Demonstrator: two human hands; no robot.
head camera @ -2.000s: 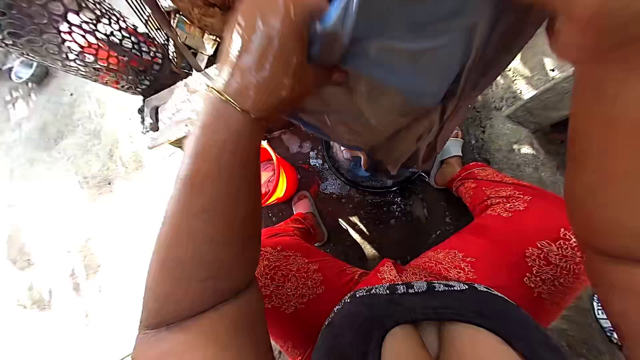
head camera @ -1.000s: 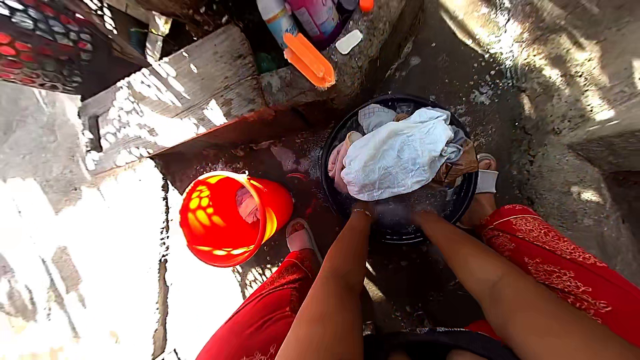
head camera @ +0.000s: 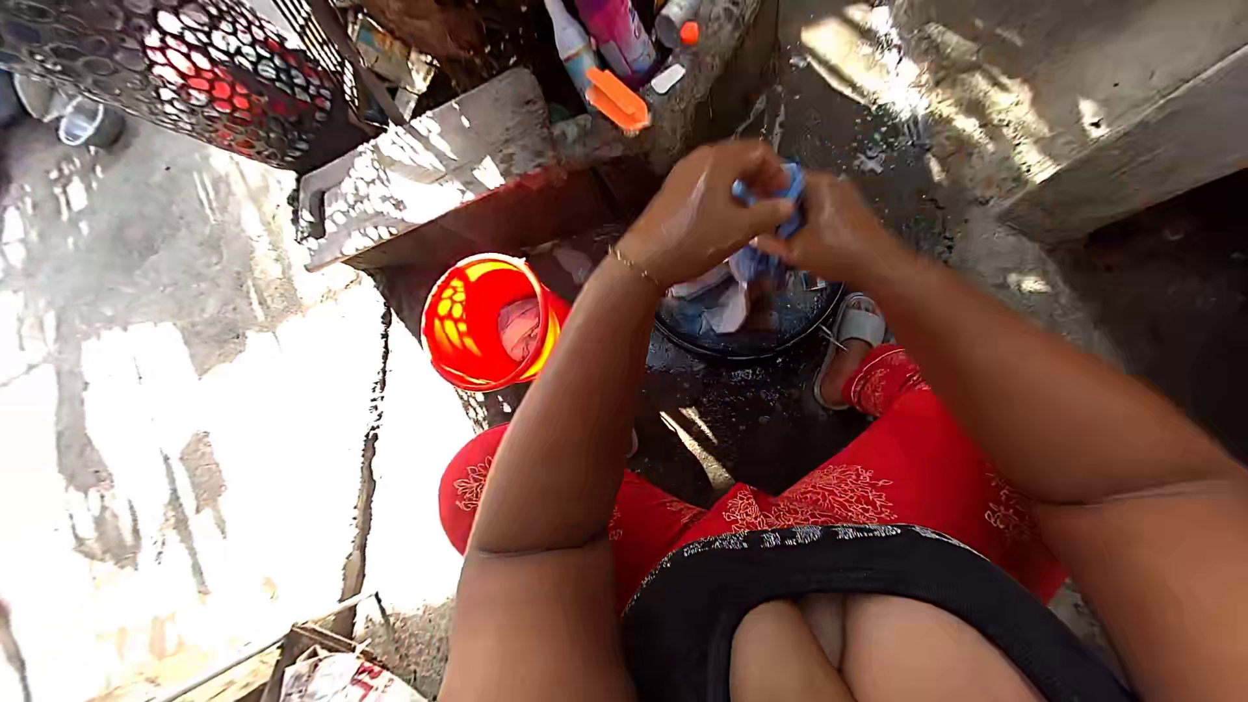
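Note:
My left hand (head camera: 707, 210) and my right hand (head camera: 834, 229) are close together, both closed on a blue wet cloth (head camera: 788, 200) that is bunched between them. The cloth hangs down over a round dark basin (head camera: 746, 353) on the wet ground. Inside the basin lie light-coloured cloths (head camera: 723, 307) in water, partly hidden by my hands. To the left of my left forearm stands a red bucket (head camera: 437, 327) with a pink cloth (head camera: 520, 327) in it.
Behind the basin, bottles (head camera: 624, 44) and an orange brush (head camera: 617, 100) rest on a concrete ledge (head camera: 707, 93). A stone slab (head camera: 439, 161) lies left of them, beside a perforated dark basket (head camera: 234, 88). A concrete step (head camera: 1131, 136) rises at the right. My sandalled foot (head camera: 853, 351) is beside the basin.
Two seconds ago my hands held up a large grey-blue cloth; one second ago they were down at a pale cloth in the basin. Now they are raised above it, holding a blue cloth.

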